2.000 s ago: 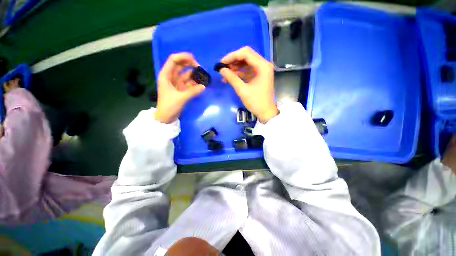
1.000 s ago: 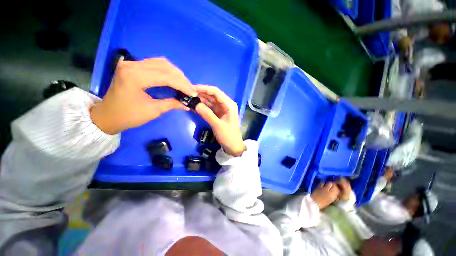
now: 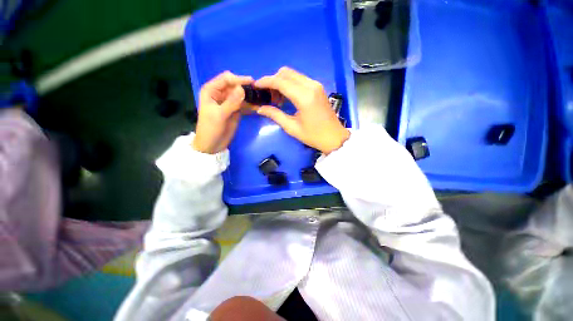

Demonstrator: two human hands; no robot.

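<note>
My left hand (image 3: 217, 113) and my right hand (image 3: 304, 110) meet above the blue tray (image 3: 276, 37). Both hold a black housing (image 3: 257, 95) between their fingertips. Whether a small fitting is on it is too small to tell. Several black housings (image 3: 269, 165) with shiny faces lie in the near part of the tray, some partly hidden by my right sleeve.
A clear plastic box (image 3: 379, 37) with a few black parts stands right of the tray. A second blue tray (image 3: 471, 81) holds two housings (image 3: 501, 134). Dark parts (image 3: 166, 108) lie on the green bench at left. A person's pink sleeve (image 3: 31, 188) is at far left.
Since two seconds ago my hands have come together on the housing. The view swung right and back between frames.
</note>
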